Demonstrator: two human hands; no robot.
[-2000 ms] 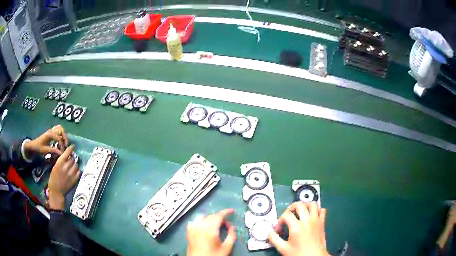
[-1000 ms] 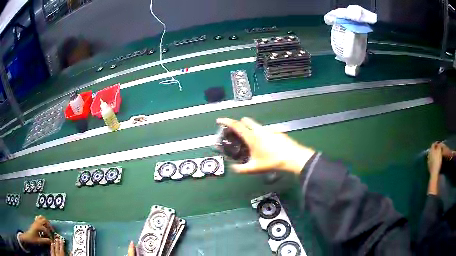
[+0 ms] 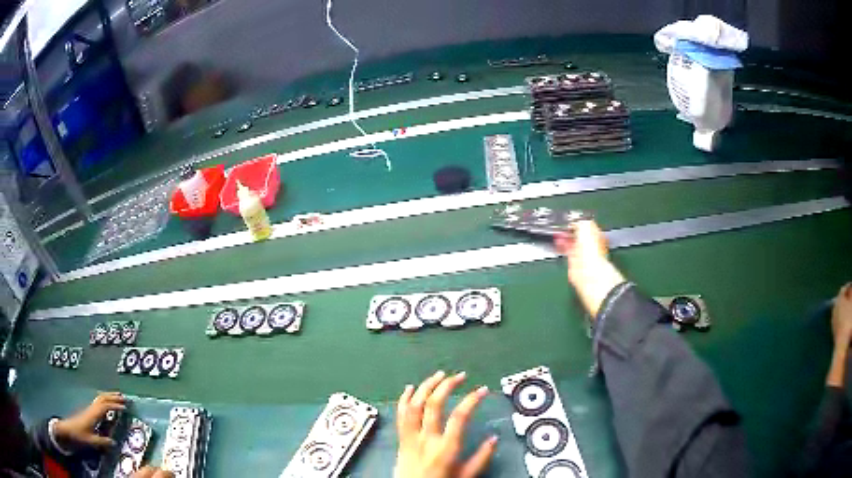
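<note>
My right hand [image 3: 590, 261] reaches forward over the metal rails and grips one end of a dark jig [image 3: 542, 222] with pale spots along it. My left hand [image 3: 439, 425] is at the near edge, its fingers spread and holding nothing visible. A silver three-seat jig with black rings [image 3: 546, 435] lies just right of my left hand; its near end is cut off by the picture edge. Pale cover plates [image 3: 332, 439] lie to the left of my left hand, also cut off. Another jig with three dark rings [image 3: 434, 308] lies farther out on the belt.
More ringed jigs [image 3: 255, 319] lie to the left, one [image 3: 687, 311] partly behind my right sleeve. Stacked dark jigs [image 3: 587, 126], a black pad [image 3: 452, 178], yellow bottle [image 3: 253, 213], red bins [image 3: 250, 184] and a white device [image 3: 701, 89] stand beyond. Other people's hands [image 3: 92, 420] work at both sides.
My right hand has moved from the near jig out over the far rail, and the dark piece it held a second ago now shows lengthwise. My left hand has come back into view, open. The view has swung.
</note>
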